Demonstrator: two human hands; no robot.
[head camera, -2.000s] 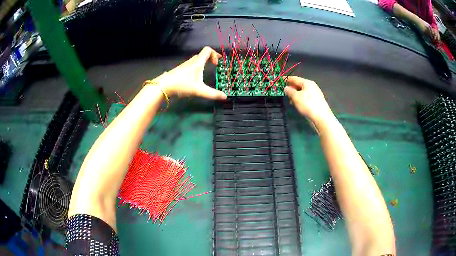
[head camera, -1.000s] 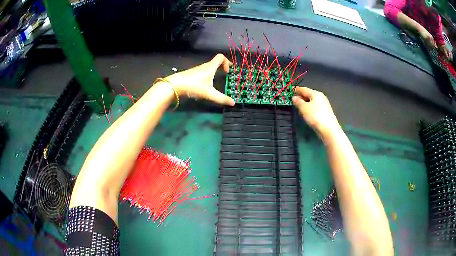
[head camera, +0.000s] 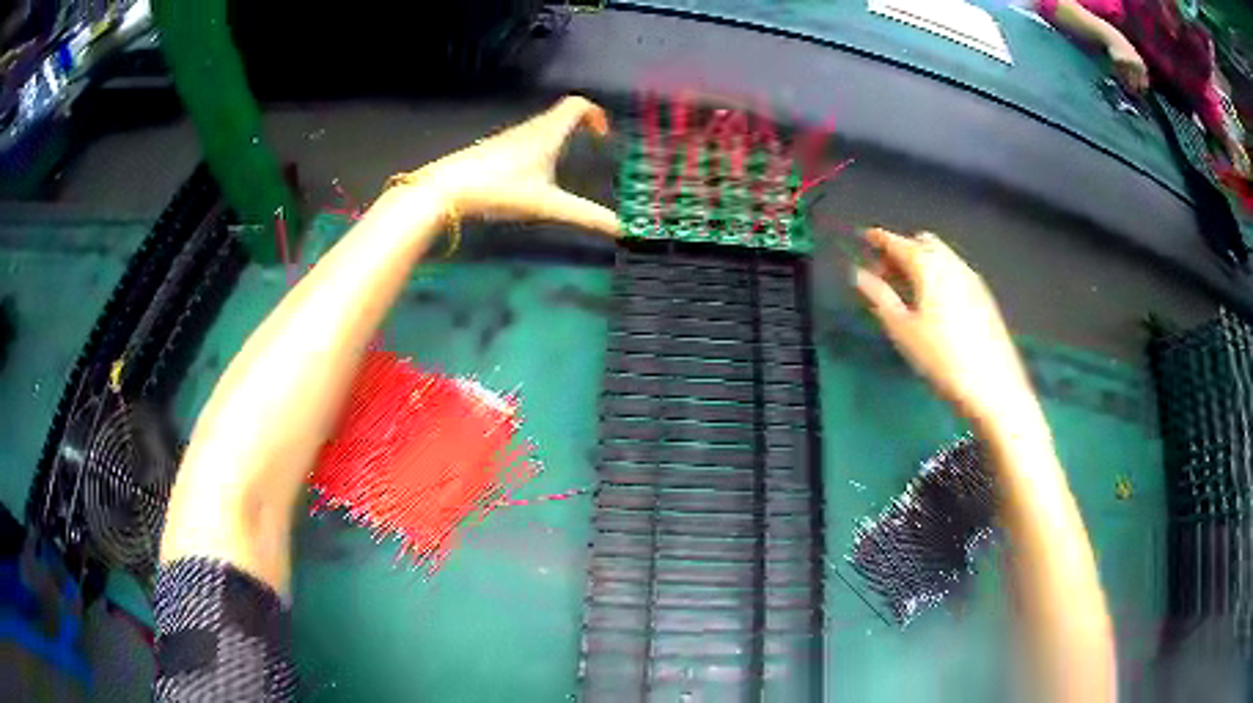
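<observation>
The green PCB panel (head camera: 708, 206) sits at the far end of the black slotted rack (head camera: 708, 467), with blurred red lead wires (head camera: 687, 151) standing up from it. My left hand (head camera: 529, 176) is at the panel's left edge, thumb at the near left corner and index finger raised, spread apart; whether the thumb presses the panel is unclear. My right hand (head camera: 928, 302) is off the panel to its right, fingers curled and slightly apart, a little blurred; a faint thin line shows near its fingertips. Nothing else shows in it.
A pile of red lead wires (head camera: 419, 453) lies left of the rack, a pile of black lead wires (head camera: 928, 529) right. A fan guard (head camera: 127, 481) and green post (head camera: 227, 131) stand left, an upright rack (head camera: 1209, 467) right. A person's arm (head camera: 1099, 35) shows at upper right.
My right hand has let go of the panel's right edge and moved right. My left index finger has lifted from the panel's far left corner. More of the black wire pile shows.
</observation>
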